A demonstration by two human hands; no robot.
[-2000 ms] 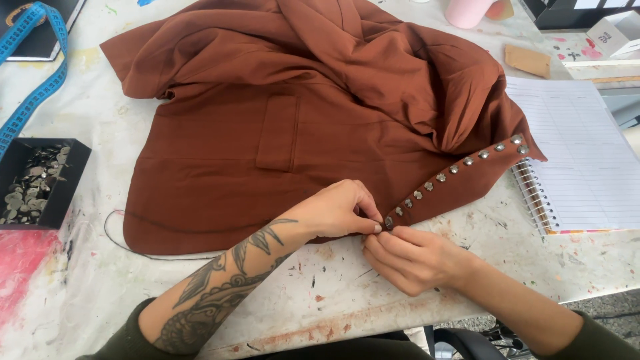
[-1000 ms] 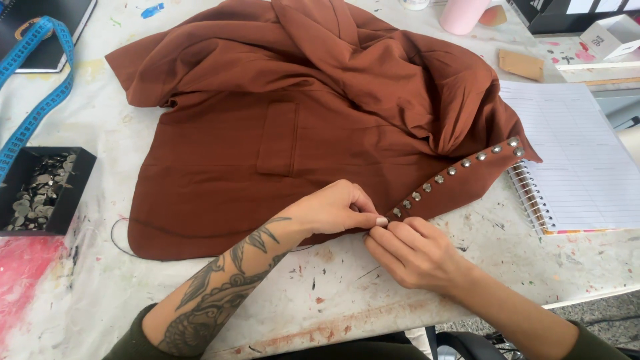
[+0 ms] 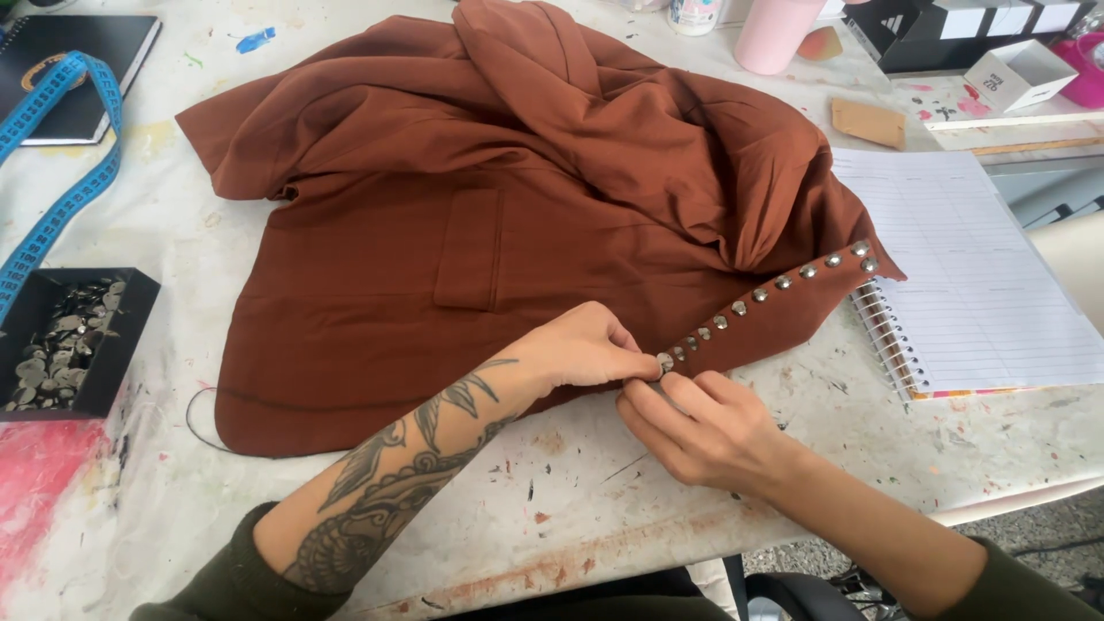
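A rust-brown jacket lies spread over the table, its sleeves and upper part bunched towards the back. Along its lapel edge runs a row of round silver metal studs. At the near end of that row, my left hand pinches the cloth edge beside a stud. My right hand meets it there from the right, fingertips bent against the same edge. Whether a needle is between the fingers cannot be seen. A dark thread curls out past the jacket's lower left corner.
A black tray of loose metal pieces stands at the left, near a blue tape measure and a black notebook. An open spiral notebook lies right, partly under the jacket. Behind are a pink bottle and a small white box.
Both hands stay together at the near end of the stud row, with only small shifts of the fingers. The jacket lies much as before.
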